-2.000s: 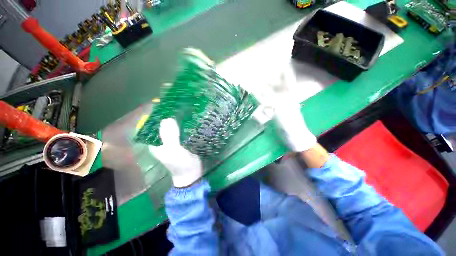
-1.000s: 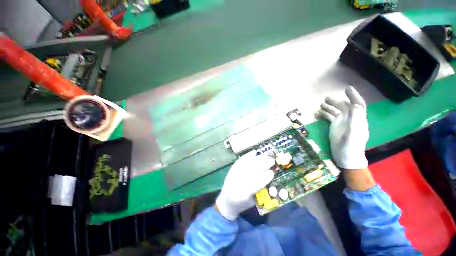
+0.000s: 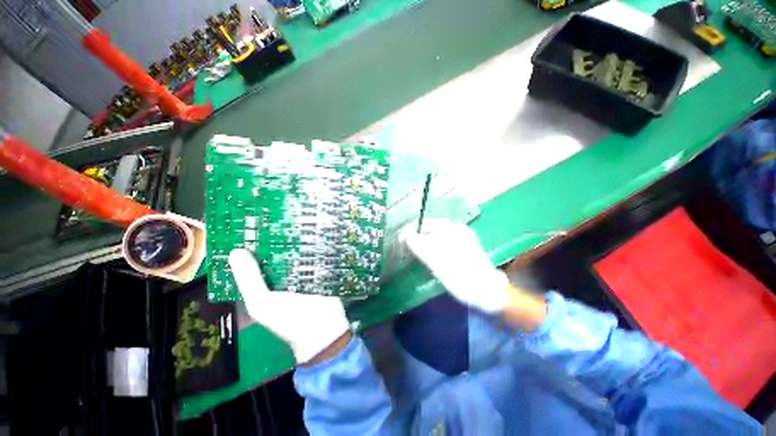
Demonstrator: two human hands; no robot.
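A green circuit board (image 3: 293,221) is held up over the work mat (image 3: 434,200), with its solder-joint face towards me. My left hand (image 3: 289,311), in a white knitted glove, grips its lower left edge with the thumb on the face; the fingers behind it are hidden. My right hand (image 3: 459,264), gloved too, is to the right of the board, apart from it. Its fingers are curled around a thin dark tool (image 3: 425,203), perhaps tweezers, that points up.
A deep black bin (image 3: 608,77) with beige-olive parts stands at the back right on a metal sheet (image 3: 502,111). A shallow black tray (image 3: 225,341) and tape roll (image 3: 158,244) are at left. Orange-red posts (image 3: 77,187) rise at left; a red sheet (image 3: 693,302) lies right.
The board was component side up near the bench's front edge. It is now raised further left with its solder face showing. My right hand has moved left and now holds the thin tool.
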